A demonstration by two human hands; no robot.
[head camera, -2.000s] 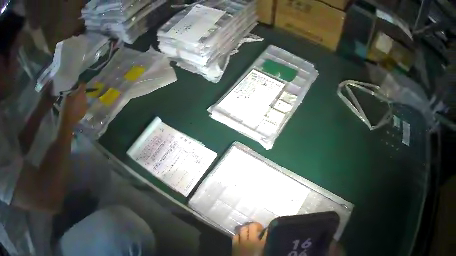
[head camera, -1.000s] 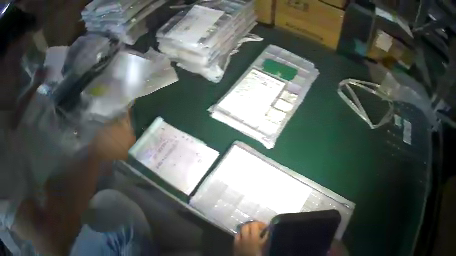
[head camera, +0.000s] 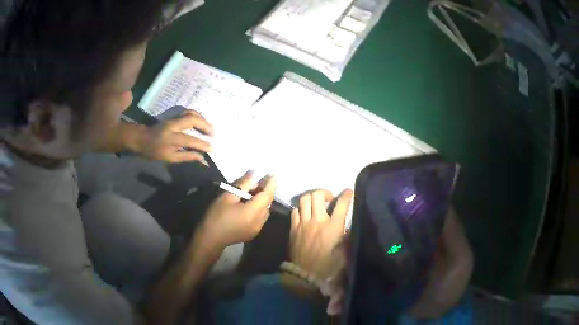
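A large pale tray (head camera: 330, 139), washed out by glare, lies at the near table edge. My left hand (head camera: 317, 232), with a bead bracelet, rests on its near edge, fingers slightly apart. My right hand (head camera: 454, 260) holds a dark smartphone (head camera: 403, 228) upright over the tray's right end; the phone hides part of that hand. A written record pad (head camera: 197, 86) with a pale green-blue edge touches or nearly touches the tray's left side. The other person's near hand (head camera: 238, 219) holds a white pen (head camera: 235, 190); their other hand (head camera: 174, 139) rests on the pad.
A person in white (head camera: 51, 216) leans in from the left. A bagged tray pack (head camera: 311, 35) lies beyond the tray on the green tabletop (head camera: 381, 76). A pale strap loop (head camera: 457, 38) is at the far right. The table edge (head camera: 536, 235) curves down the right side.
The view has shifted so the table things sit higher. The other person has left the clear packs and leaned over the pad with a pen. My left hand and phone show more fully.
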